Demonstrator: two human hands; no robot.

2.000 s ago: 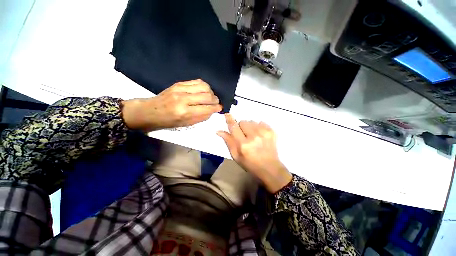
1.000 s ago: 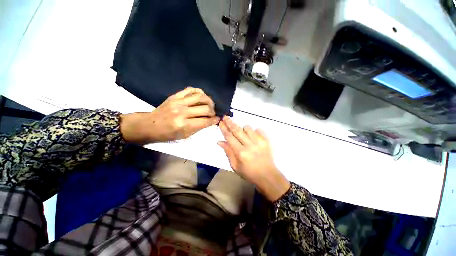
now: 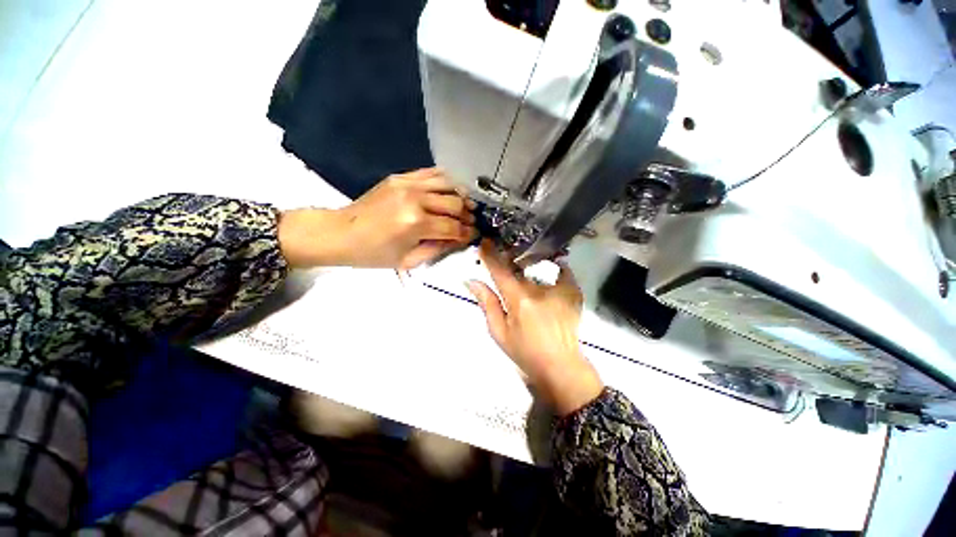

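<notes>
A black fabric panel (image 3: 362, 100) lies flat on the white table, its right part hidden behind the head of the white sewing machine (image 3: 477, 89). My left hand (image 3: 404, 222) grips the panel's near corner with its fingertips, just left of the presser foot area (image 3: 512, 226). My right hand (image 3: 533, 315) is just right and nearer, its index fingertip at the fabric edge by the needle area, thumb apart; it grips nothing that I can see. The exact needle point is hidden by the machine head and fingers.
A black smartphone (image 3: 637, 299) lies on the machine bed under the arm. The control panel (image 3: 797, 336) is at the right. A small silvery tool (image 3: 746, 383) lies right of the phone. A thread (image 3: 781, 159) crosses the machine. Blue material (image 3: 168, 430) shows below the table.
The view has shifted, so the machine's head and arm now fill the upper right. The hands and the panel's corner have moved from the open table in front of the machine to the presser foot.
</notes>
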